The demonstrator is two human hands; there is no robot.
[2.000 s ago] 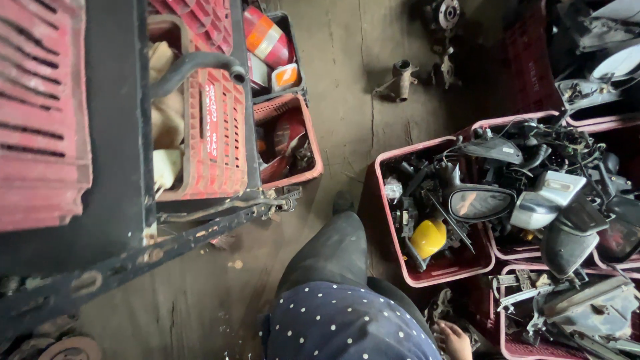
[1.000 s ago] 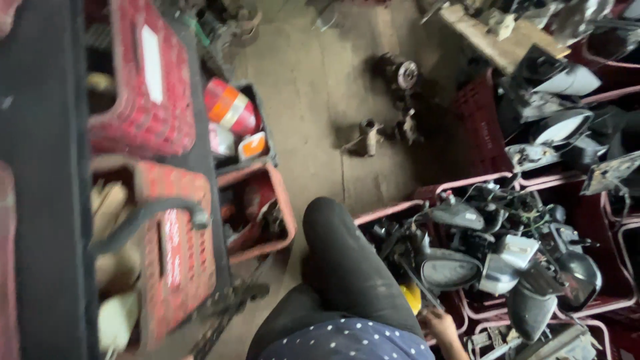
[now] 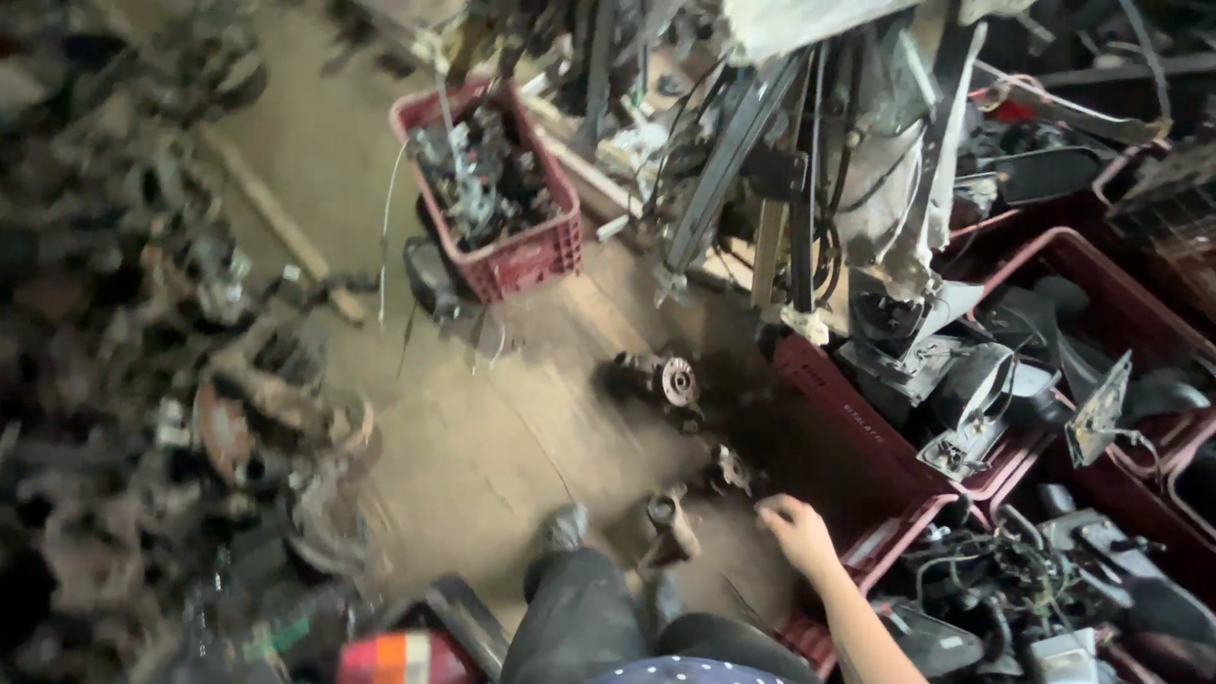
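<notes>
My right hand [image 3: 793, 534] hangs over the floor at the lower right, fingers loosely curled and apart, with nothing seen in it. In the picture it is nearest to a metal hub part [image 3: 731, 469] on the floor. A rusty tubular metal part [image 3: 673, 528] stands left of the hand, and a round flanged wheel hub [image 3: 677, 381] lies farther up. To the right, a red plastic crate [image 3: 855, 418] holds car side mirrors [image 3: 983, 380]. My left hand is out of view.
Piled metal car parts [image 3: 275, 399] line the left side. A red crate of small parts [image 3: 532, 256] stands ahead, by a wooden strip [image 3: 275, 223]. Long metal and plastic parts [image 3: 736, 161] hang or lean at the upper right. A red and orange tail light [image 3: 404, 657] lies at bottom left.
The view has moved forward along the floor, with a large shift. My right hand, earlier low beside the mirror crates, is now farther out over the floor. The rack of crates on the left has left view.
</notes>
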